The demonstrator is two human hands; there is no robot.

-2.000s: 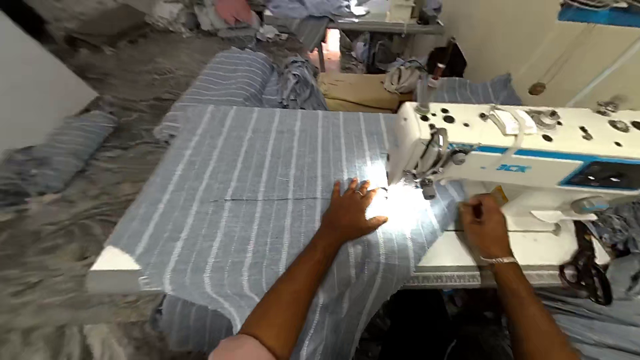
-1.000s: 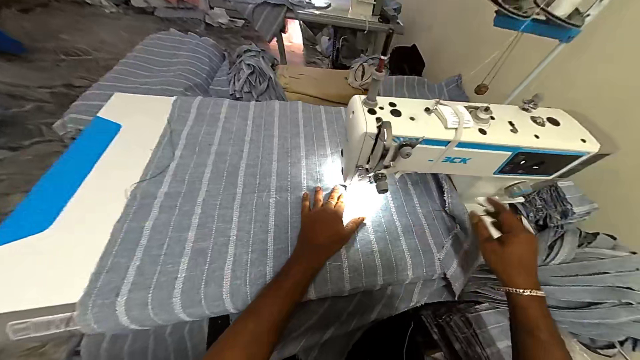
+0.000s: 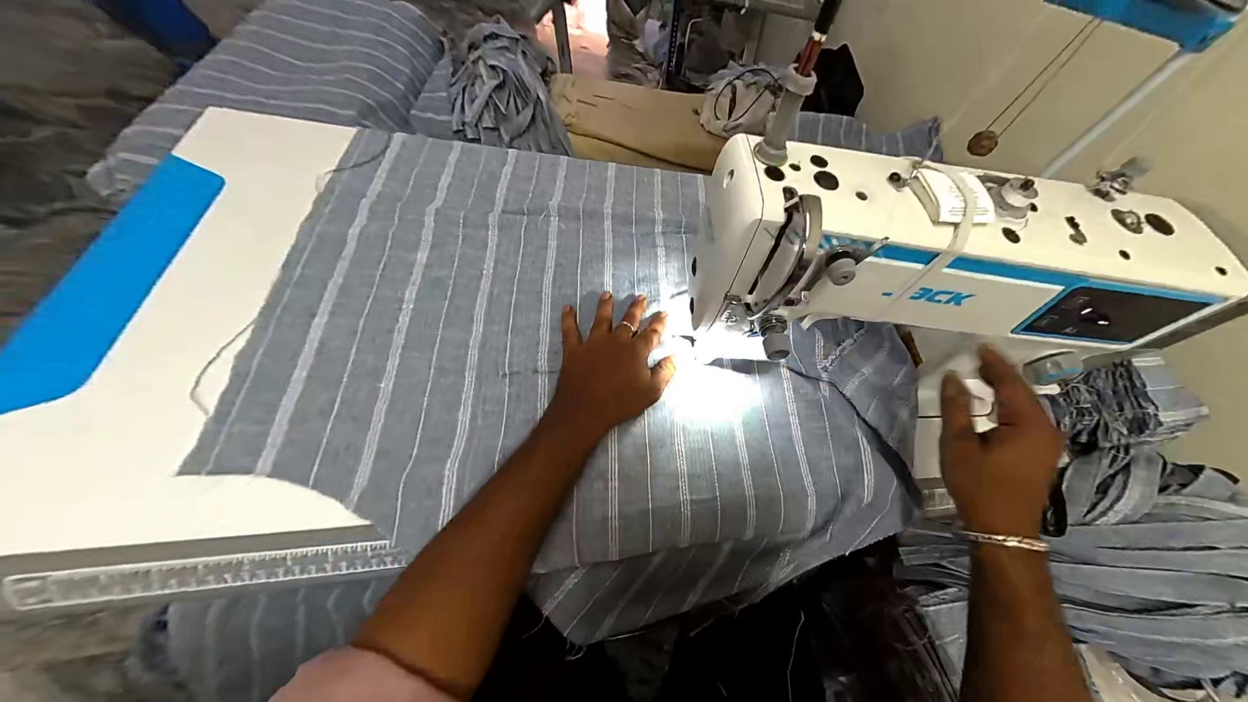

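Observation:
Blue-grey striped fabric (image 3: pixel 468 322) lies over the sewing table (image 3: pixel 195 341) and hangs past its front edge. My left hand (image 3: pixel 612 366), with a ring on it, rests palm down on the fabric, fingers apart, just left of the lit needle area. A white and blue Jack sewing machine (image 3: pixel 955 244) stands over the fabric, its lamp glaring near the needle, where detail is lost. A dark fold or strip runs right from there along the fabric. My right hand (image 3: pixel 999 439), blurred, hovers right of the fabric below the machine arm, thumb and forefinger apart; nothing held is plain.
Striped cloth strips (image 3: pixel 1121 565) are heaped at the right. Behind the table lie a striped fabric pile (image 3: pixel 312 58), a bundle of strips (image 3: pixel 507 88) and a beige cloth roll (image 3: pixel 643 122). A measuring scale (image 3: pixel 214 575) runs along the table's front edge.
The fabric has shifted right on the table, baring more of the tabletop at the left. My right hand was lower, by the fabric's right edge, two seconds ago. The view has moved.

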